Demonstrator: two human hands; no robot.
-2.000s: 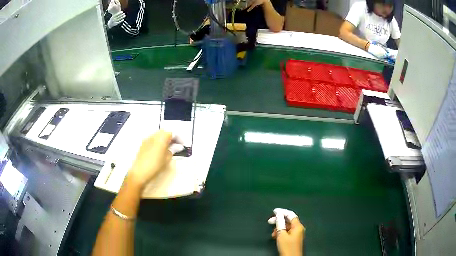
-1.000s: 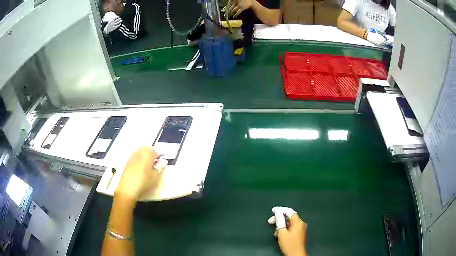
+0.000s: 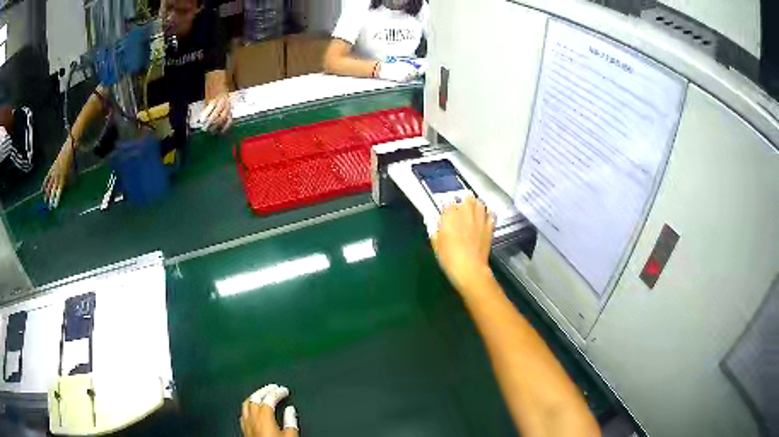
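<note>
A dark phone housing (image 3: 441, 177) with a pale patch at its near end lies on the short white belt (image 3: 410, 183) at right. My right hand (image 3: 465, 235) is over its near end, the fingers closing on its edges; the fingertips are partly hidden. My left hand (image 3: 267, 411) is low at the bottom edge, partly cut off, with white finger cots, fingers bent and apart, holding nothing. Two more housings lie on the wide white belt (image 3: 128, 324) at left, one (image 3: 78, 335) nearer its end and one (image 3: 14, 346) at the picture's edge.
A green bench mat (image 3: 282, 329) lies between the belts. A red gridded tray (image 3: 316, 162) is beyond it. A grey cabinet (image 3: 478, 94) with a posted sheet (image 3: 598, 154) stands at right. A blue fixture (image 3: 139, 171) is at far left. Two people are across the bench.
The view has swung right. My left hand has left the housing on the left belt and is low and empty. My right hand has reached from the bench to the housing on the right belt.
</note>
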